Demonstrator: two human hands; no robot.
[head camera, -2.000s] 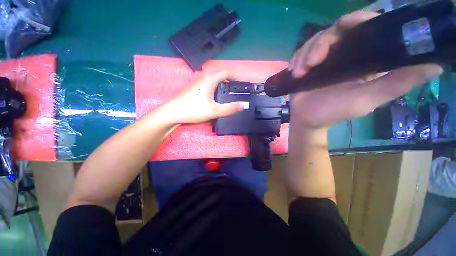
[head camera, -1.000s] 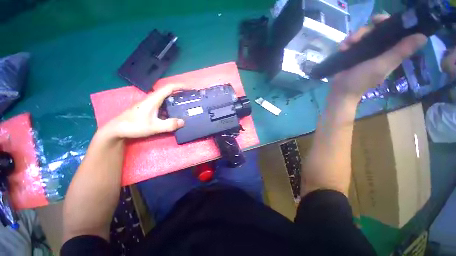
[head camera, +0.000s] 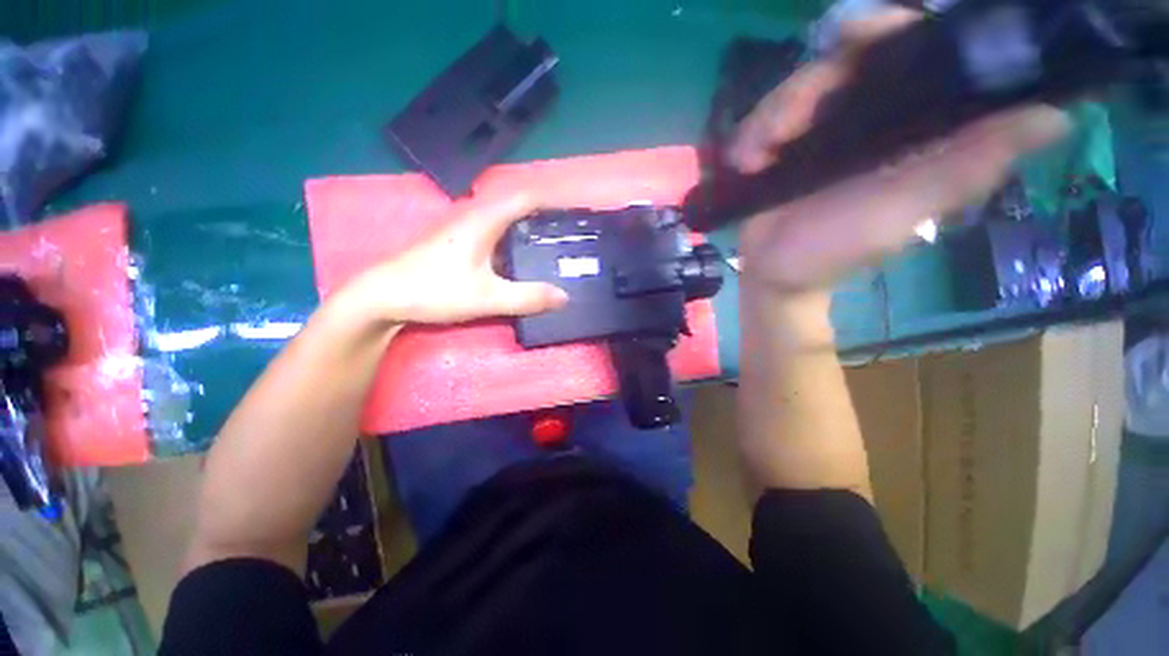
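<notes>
The black boxy device body (head camera: 596, 288) lies on the pink-red foam mat (head camera: 449, 378), its round nose to the right and its wrapped pistol grip (head camera: 645, 382) towards me. A small white label shows on its top. My left hand (head camera: 468, 272) holds the device's left end, thumb on its upper face. My right hand (head camera: 846, 192), blurred, is round the thick black electric screwdriver (head camera: 885, 109). The driver's tip is at the device's upper right corner; whether it touches a screw I cannot tell.
A flat black side cover (head camera: 474, 109) lies behind the mat, overlapping its back edge. Another dark piece is partly hidden behind my right hand. Black assemblies (head camera: 1054, 256) stand at right. A second mat (head camera: 96, 385) with a dark assembly and a plastic bag (head camera: 64, 109) are left. Cartons (head camera: 994, 468) stand below.
From one second ago, my right hand brought the screwdriver from the silver-white feeder at right back over the device. The view has shifted and the feeder is out of view. My left hand kept its hold.
</notes>
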